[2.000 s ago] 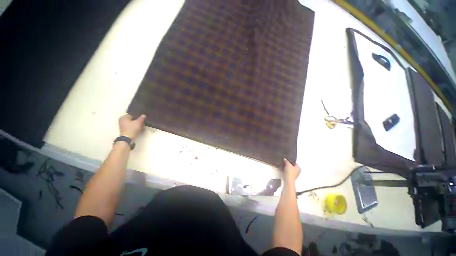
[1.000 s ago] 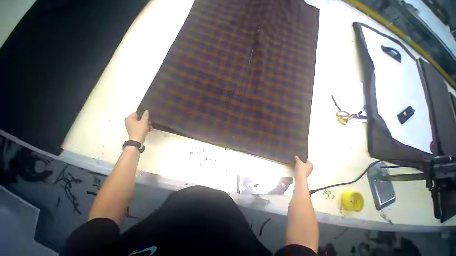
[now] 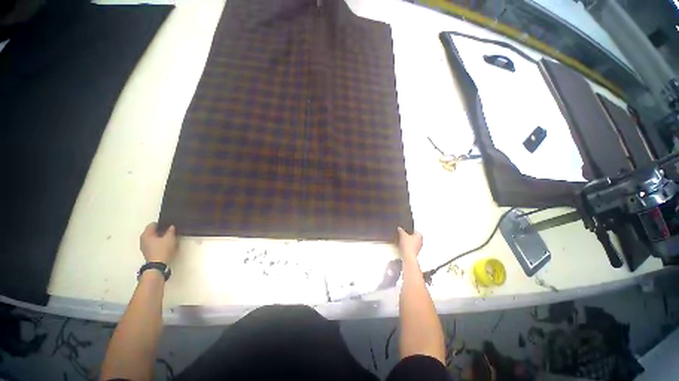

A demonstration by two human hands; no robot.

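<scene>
A brown plaid fabric ply with blue and orange-tan checks lies lengthwise in front of me, its far end cut off by the top edge. A thin dark line runs down its middle. My left hand grips its near left corner, thumb on top. My right hand grips its near right corner. The near edge runs nearly straight between my hands. The fingers under the cloth are hidden. Whether other plies lie beneath it cannot be told.
Dark fabric lies left. Right are gold-handled scissors, a white sheet on dark cloth with two black objects, a yellow tape roll and a cutting machine with a cable. A metal plate lies at the near edge.
The plaid ply's near edge, slanted before, now runs level across the view. The view has turned and shifted, so the things on the right appear further left. Both hands still hold the corners.
</scene>
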